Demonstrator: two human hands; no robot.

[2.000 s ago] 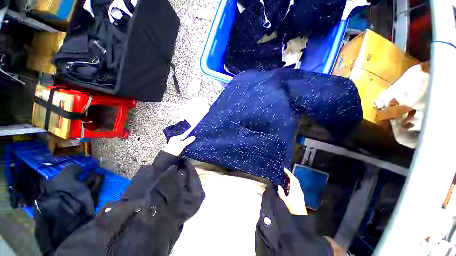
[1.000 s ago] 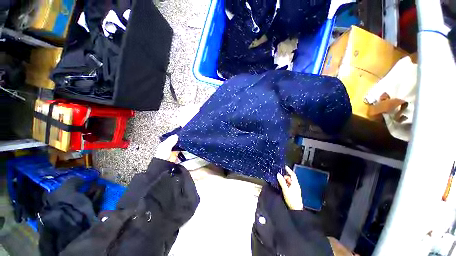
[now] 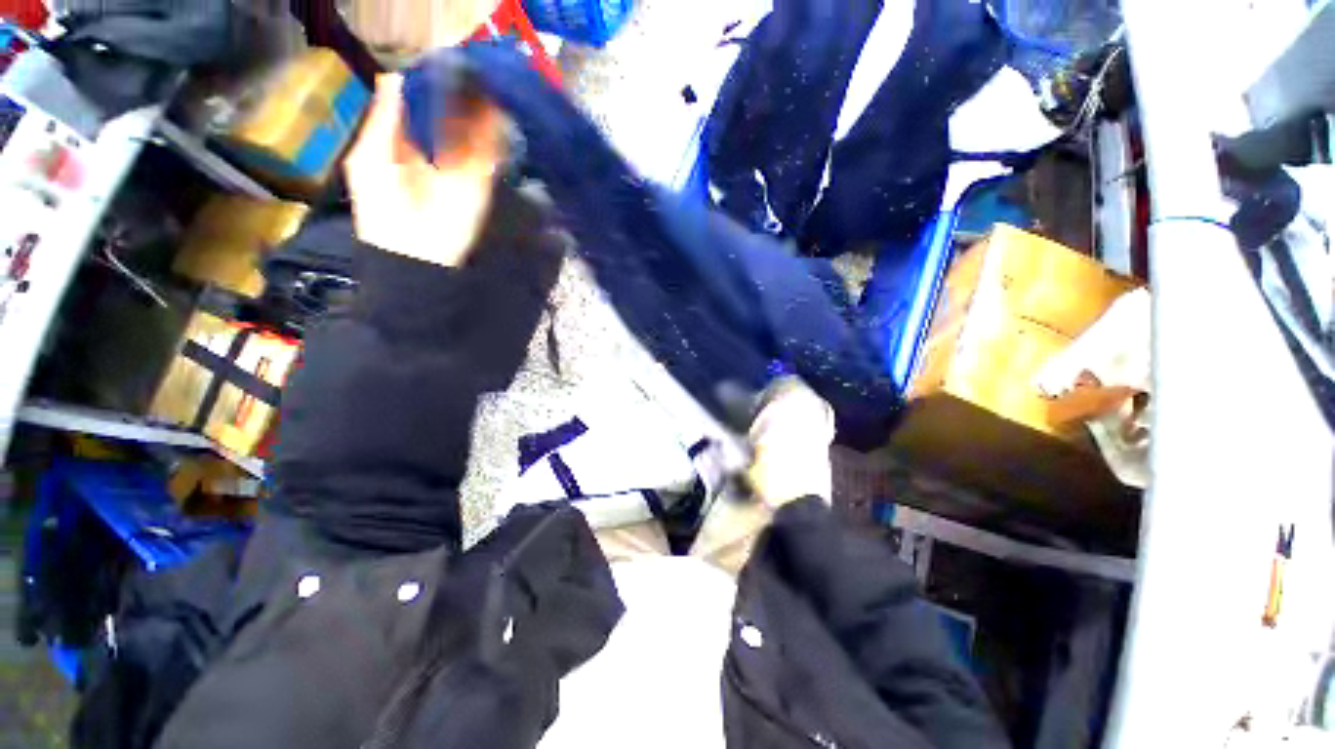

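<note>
A navy garment (image 3: 644, 256) is stretched slantwise before me, from upper left down to the centre, blurred by motion. My left hand (image 3: 432, 168) is raised at the upper left and grips one end of the navy cloth. My right hand (image 3: 788, 443) is at the centre, closed on the lower part of the cloth; a dark, blurred item by its fingertips cannot be made out. A white panel with navy strips (image 3: 608, 457) hangs below, over the floor and my lap.
A blue tub (image 3: 922, 300) with navy clothing stands ahead, with a cardboard carton (image 3: 1010, 329) right of it. A white worktable (image 3: 1230, 439) runs along the right, an orange-handled tool (image 3: 1278, 578) on it. Cartons, dark bags and a blue crate (image 3: 139, 512) are at left.
My left hand has risen far up and left, pulling the cloth into a long slant. My right hand has moved up and inward. The white panel has come into view. The camera view has shifted.
</note>
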